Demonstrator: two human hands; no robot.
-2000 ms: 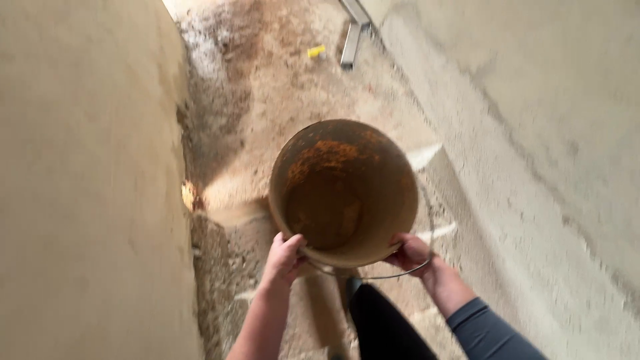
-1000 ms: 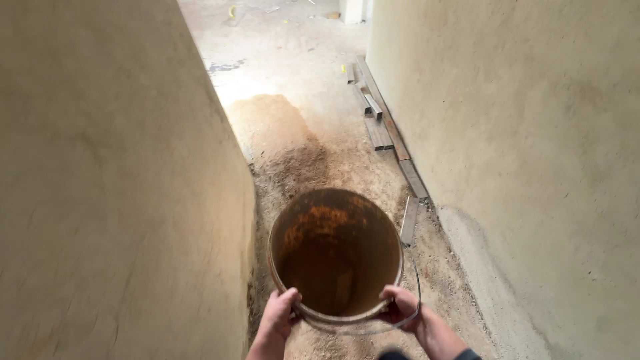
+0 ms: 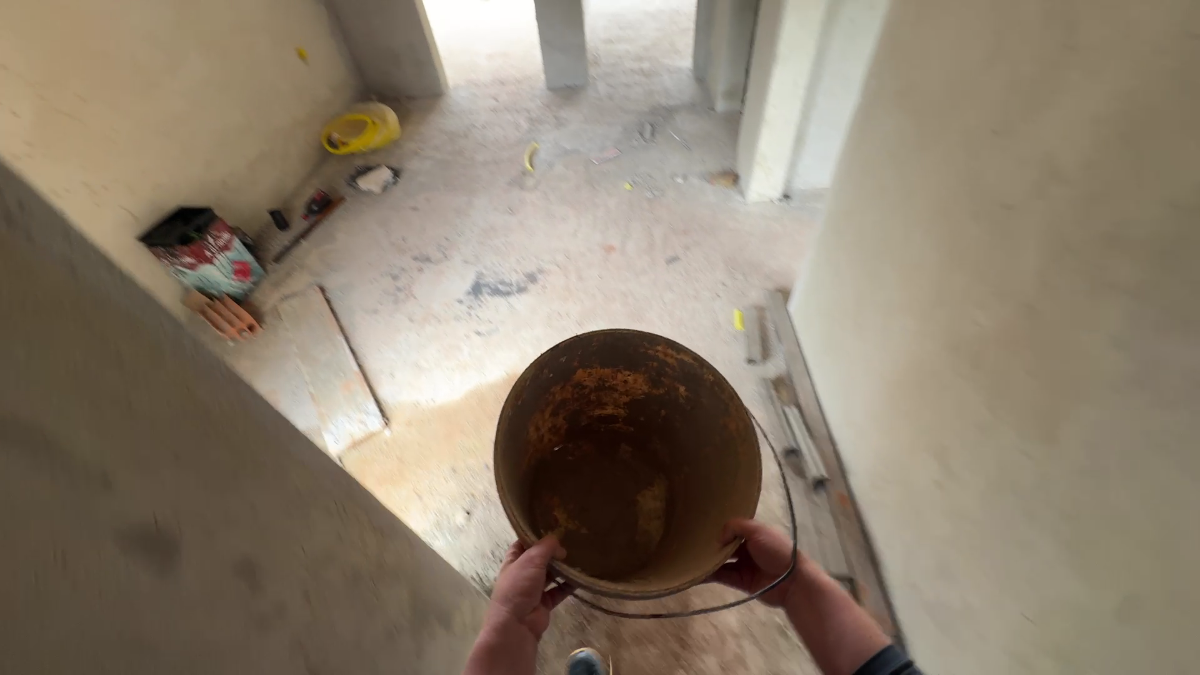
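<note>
A round bucket (image 3: 609, 469) with a dirty, orange-stained inside is held out in front of me, its mouth facing up toward the camera. My left hand (image 3: 530, 586) grips the near left part of its rim, thumb over the edge. On the near right part of the rim is my right hand (image 3: 759, 562), closed the same way. The wire handle (image 3: 787, 506) hangs loose round the bucket's right and near side, passing by my right wrist. No loose contents can be made out in the bucket. The fingers under the rim are mostly hidden.
Plastered walls flank me at left and right (image 3: 1012, 356). Wood and metal lengths (image 3: 806, 441) lie along the right wall. At left are a board (image 3: 333, 370), a hollow brick (image 3: 223, 315), a paint-stained square can (image 3: 206, 253) and a yellow container (image 3: 363, 128). Door openings stand ahead.
The view has moved forward along the passage into a wider room, and the can, board and yellow container have come into sight. Both hands still hold the bucket by its rim.
</note>
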